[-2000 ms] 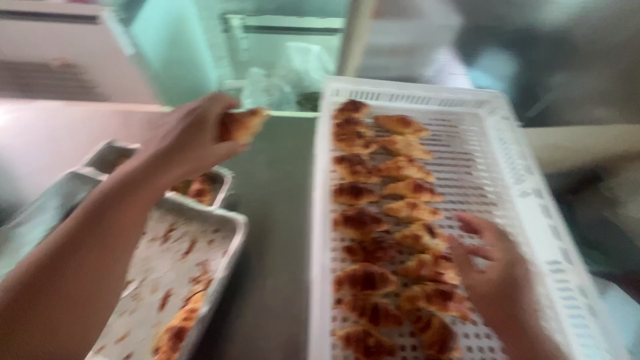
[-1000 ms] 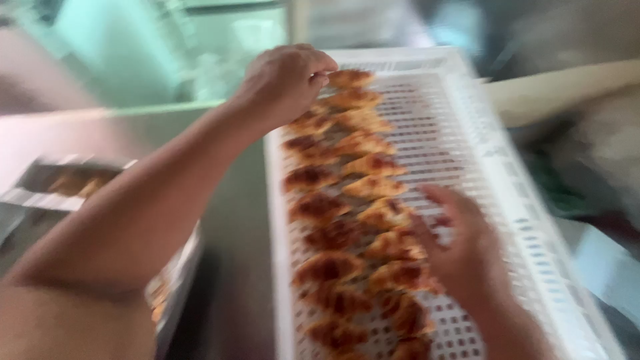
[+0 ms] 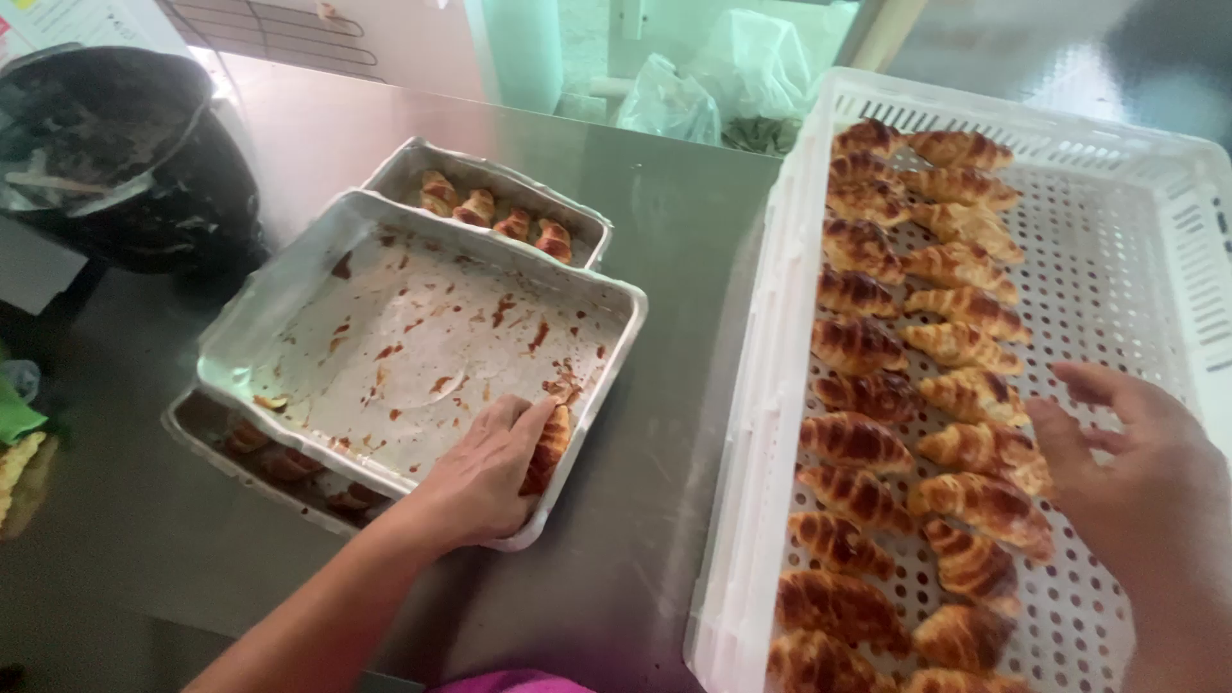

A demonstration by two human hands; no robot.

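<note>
My left hand (image 3: 496, 467) grips a browned croissant (image 3: 549, 448) in the near right corner of a metal baking tray (image 3: 414, 327), whose bottom is strewn with crumbs and flakes. This tray rests over another tray (image 3: 279, 481) that holds more croissants. To the right, a white perforated plastic crate (image 3: 1097, 289) holds two columns of croissants (image 3: 972, 346) along its left side. Over the crate is my right hand (image 3: 1126, 462), blurred, fingers apart and curved, beside the second column; nothing shows in it.
Behind the large tray, a smaller tray (image 3: 385, 178) holds several croissants. A black bucket (image 3: 125, 164) stands at the upper left of the steel table (image 3: 664, 241). Clear plastic bags (image 3: 674, 101) lie beyond the table's far edge. A green item (image 3: 17, 409) is at the left edge.
My left hand has moved from the crate's far end back to the large tray, onto a croissant there. Two seconds ago it carried a croissant through the air. My right hand stays over the crate.
</note>
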